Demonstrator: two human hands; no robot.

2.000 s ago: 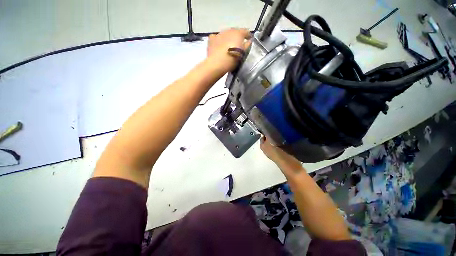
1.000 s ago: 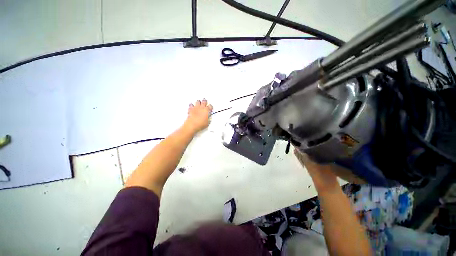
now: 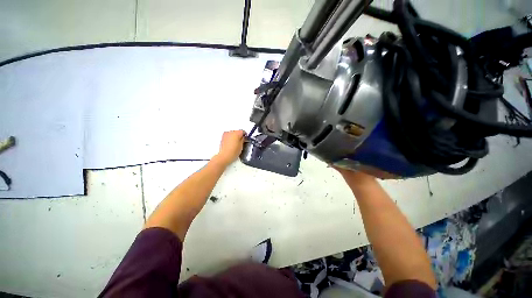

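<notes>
The straight knife cutting machine point(image 3: 350, 99), with silver and blue motor and coiled black cable, stands right of centre. Its flat base plate point(image 3: 273, 158) is at the near edge of the pale fabric lay point(image 3: 157, 110). My left hand point(image 3: 233, 144) is on the lay's edge, close beside the blade and the plate's left end; its fingertips are partly hidden. My right hand point(image 3: 350, 173) is at the motor's near underside, mostly hidden behind it, holding the machine; the grip itself is not visible.
A dark lay clamp point(image 3: 243, 51) holds the far edge. A small offcut with a dark curved strip point(image 3: 263, 250) lies near the table point(image 3: 233, 227) front. A yellow object point(image 3: 7, 143) is at the far left. Fabric waste point(image 3: 449, 244) lies below the table at right.
The machine has swung and moved left and slightly away from me, now covering the scissors. My left hand, earlier spread flat on the lay, has drawn in beside the blade.
</notes>
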